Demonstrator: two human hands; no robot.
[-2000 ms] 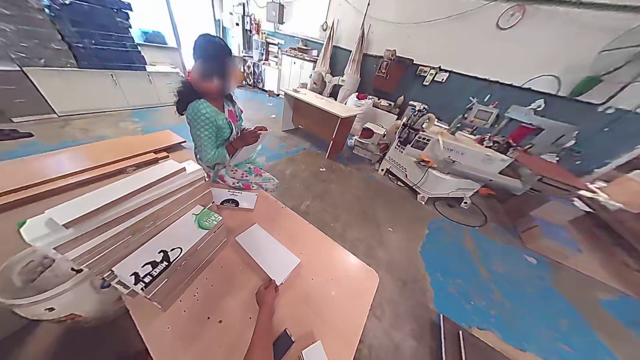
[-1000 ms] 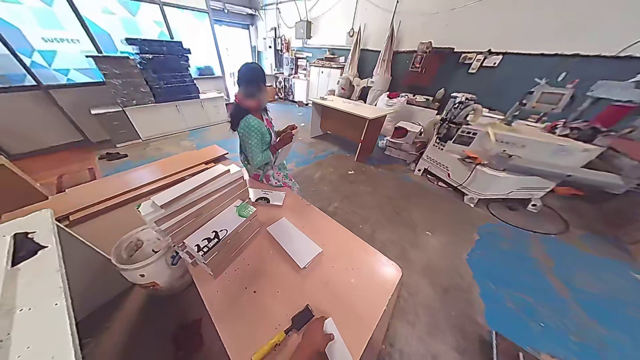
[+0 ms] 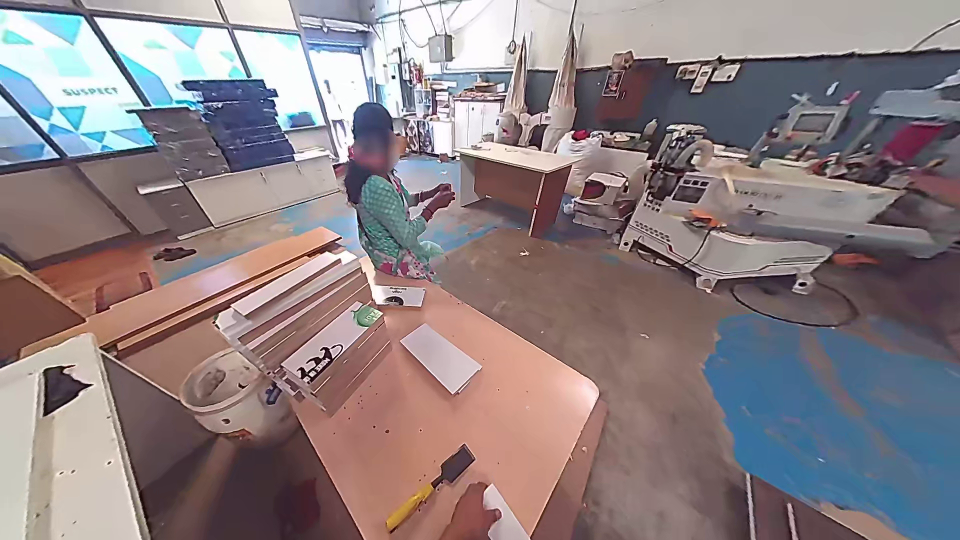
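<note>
At the bottom of the head view, one of my hands [image 3: 472,516] grips a white board piece [image 3: 504,516] near the front of the wooden table [image 3: 540,420]; by its place I take it for my right hand. Just left of it lies a scraper [image 3: 431,487] with a yellow handle and a dark blade. A white rectangular panel [image 3: 441,358] lies flat farther up the table. Beyond it, stacked board strips [image 3: 315,322] rest at the table's left edge, and a small printed card [image 3: 400,296] lies near the far end. My left hand is not in view.
A person [image 3: 390,202] in a green patterned top is beyond the table's far end. A white bucket [image 3: 232,397] stands left of the table, near a white panel [image 3: 75,450]. Long wooden boards [image 3: 225,289] lie behind it. A white machine [image 3: 735,232] stands at the right.
Two seconds ago my hand was at the near edge of the white rectangular panel; now it is at the table's front, on another white piece. The view has turned left.
</note>
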